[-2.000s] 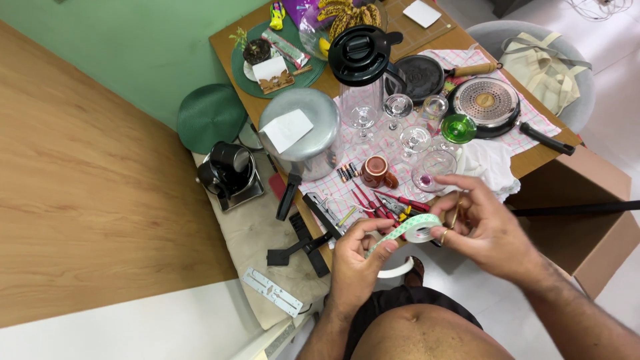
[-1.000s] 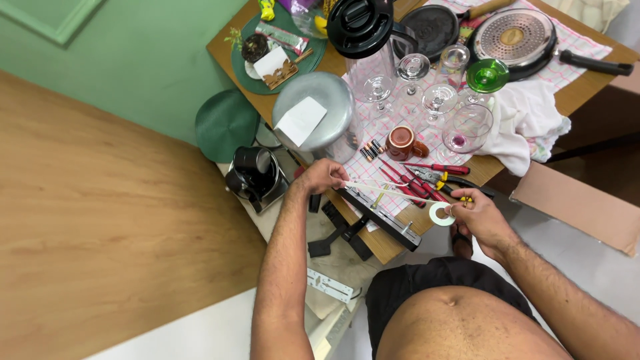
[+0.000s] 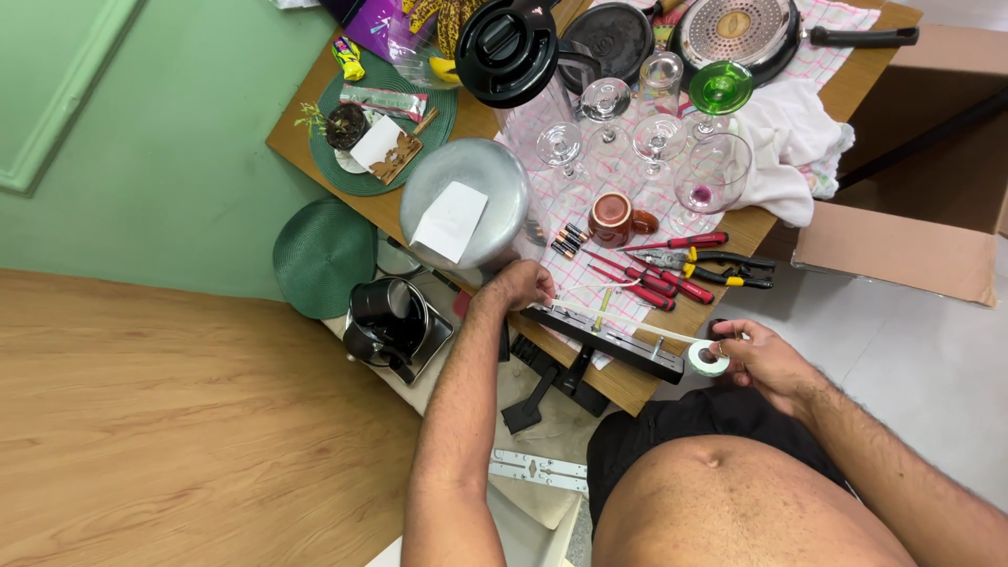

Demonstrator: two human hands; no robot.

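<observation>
A roll of white-and-green tape [image 3: 708,358] is in my right hand [image 3: 760,358], held at its edge by the fingers. From it a strip of tape [image 3: 630,321] stretches left to my left hand [image 3: 524,285], whose fingertips pinch the far end. The strip runs just above a black metal bar [image 3: 606,344] with slots and upright screws, lying at the table's near edge. Behind the bar lie several red screwdrivers [image 3: 652,298] and pliers with black-and-yellow handles [image 3: 724,264]. A brown mug [image 3: 612,220] and small batteries [image 3: 568,240] are close by.
Upside-down glasses [image 3: 657,140], a blender jug [image 3: 508,55], a large metal pot [image 3: 465,205] and pans [image 3: 734,39] crowd the wooden table [image 3: 622,386]. Black pots [image 3: 379,311] stand at the left on a cushioned surface. An open cardboard box [image 3: 898,252] is at the right.
Two seconds ago my hands were close together at the tape roll. They are now apart, with the strip drawn out between them over the black bar. The view has shifted.
</observation>
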